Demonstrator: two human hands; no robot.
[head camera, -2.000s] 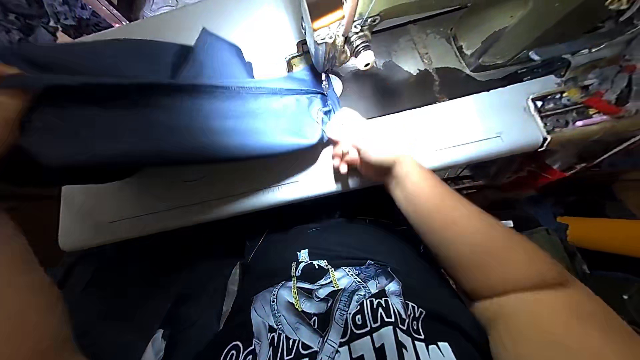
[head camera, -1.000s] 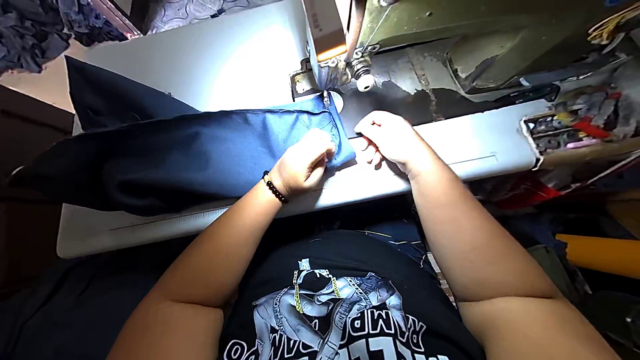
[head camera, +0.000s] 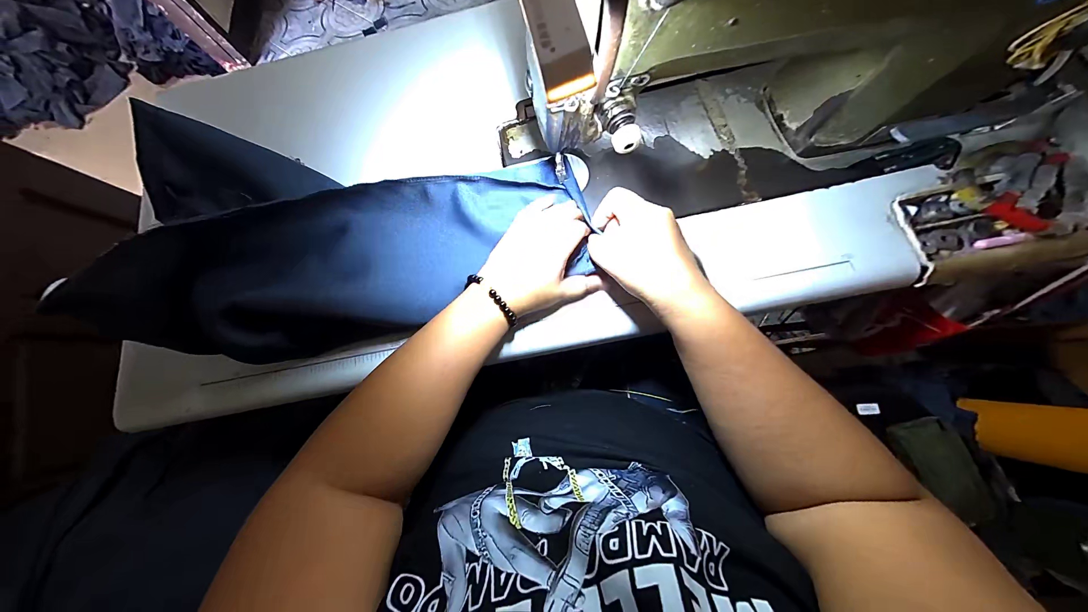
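A navy blue cloth piece (head camera: 340, 246) lies across the white sewing machine table (head camera: 799, 246), its right end under the presser foot (head camera: 560, 167) of an industrial sewing machine (head camera: 816, 76). My left hand (head camera: 544, 255), with a black bead bracelet (head camera: 491, 299) at the wrist, rests on the cloth near that end, fingers bent over its edge. Just to its right, my right hand (head camera: 642, 246) pinches the folded edge of the cloth between thumb and fingers. The fingertips of both hands nearly meet below the presser foot. The cloth under my palms is hidden.
A bright lamp shines beside the needle area. A tray (head camera: 922, 246) of small parts and bobbins is set at the table's right end. Dark cloth scraps (head camera: 59, 68) are heaped at the upper left. A yellow-orange cloth (head camera: 1028, 433) lies at the lower right.
My left hand has come from the far left to the cloth's right end near the presser foot. My right hand has moved up to the cloth edge and now grips it.
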